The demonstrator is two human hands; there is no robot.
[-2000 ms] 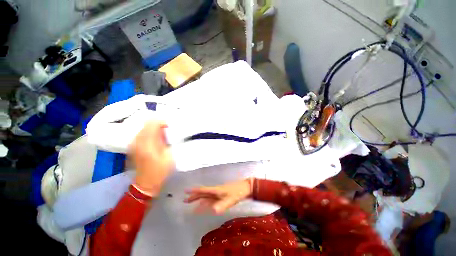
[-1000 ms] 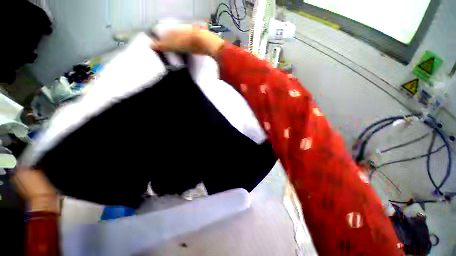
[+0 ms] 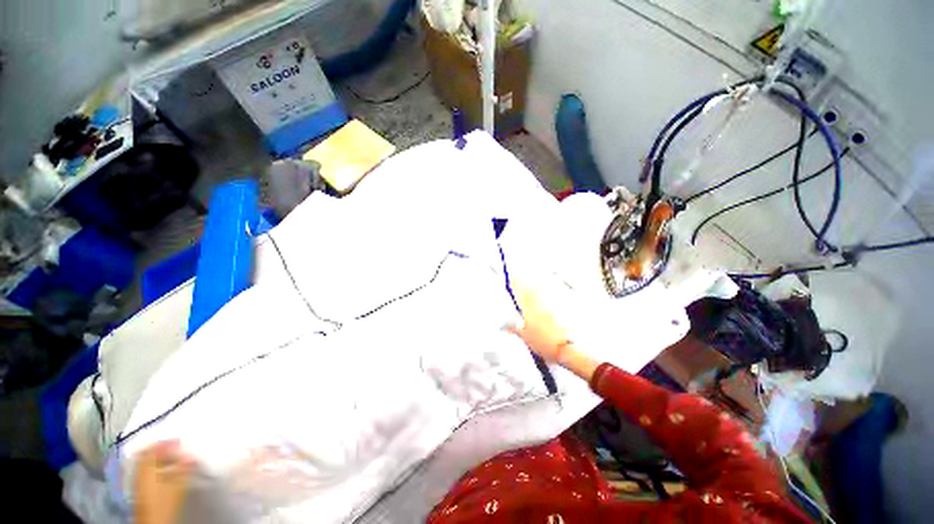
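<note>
A white garment (image 3: 384, 251) with thin dark lines is spread over the ironing table. My right hand (image 3: 543, 325) lies on it right of centre, beside a dark strip (image 3: 504, 264), fingers apart and washed out by glare. My left hand (image 3: 164, 483) is blurred at the lower left, over the garment's near-left part; whether it grips cloth cannot be told. A small dark tab (image 3: 499, 225) shows near the top of the strip. The steam iron (image 3: 640, 249), with an orange-brown handle, stands at the table's right end.
Dark hoses (image 3: 842, 189) loop from the wall to the iron. A long blue panel (image 3: 222, 251) lies at the far left table edge. A yellowish stool top (image 3: 349, 156) and a cardboard box (image 3: 481, 82) stand beyond the table. A dark bundle (image 3: 763, 330) lies at right.
The garment, earlier lifted with its black side showing, now lies spread white side up. My right hand has come down onto it; my left is low at the left. The sleeve board is now hidden.
</note>
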